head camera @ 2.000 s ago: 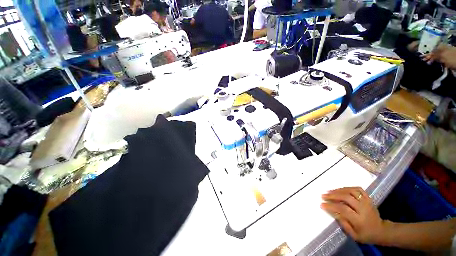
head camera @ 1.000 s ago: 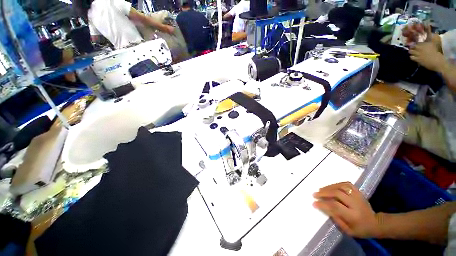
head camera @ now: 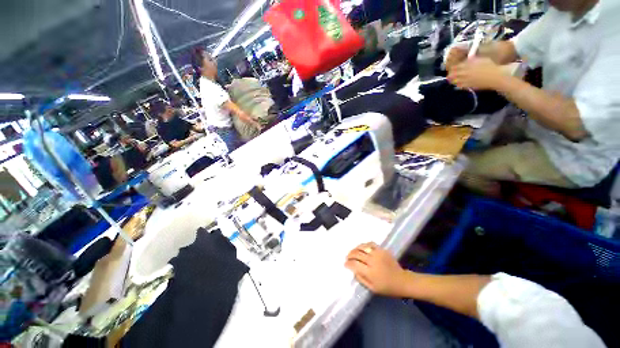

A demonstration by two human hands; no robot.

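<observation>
The sewing machine (head camera: pixel 353 160) stands on the white table, with a black strip draped over its head and small black labels (head camera: pixel 326 215) on its bed. A black garment panel (head camera: pixel 197 285) lies left of the needle area, its lower part cut off by the picture's bottom edge. My right hand (head camera: pixel 375 269) rests palm down on the table's front edge, fingers slightly bent, with a ring on one finger. Nothing shows in it. My left hand is not in view.
A large blue crate (head camera: pixel 523 238) stands right of the table. A person in a white shirt (head camera: pixel 557 88) sits beyond it, hands raised. A red bag (head camera: pixel 314 35) hangs above. Brown cardboard (head camera: pixel 438 141) lies at the table's far right end. A cardboard box (head camera: pixel 107 275) lies on the left.
The view has tilted up and turned right, so the red bag, lights, seated person and more of the crate show. My right hand still rests at the table edge.
</observation>
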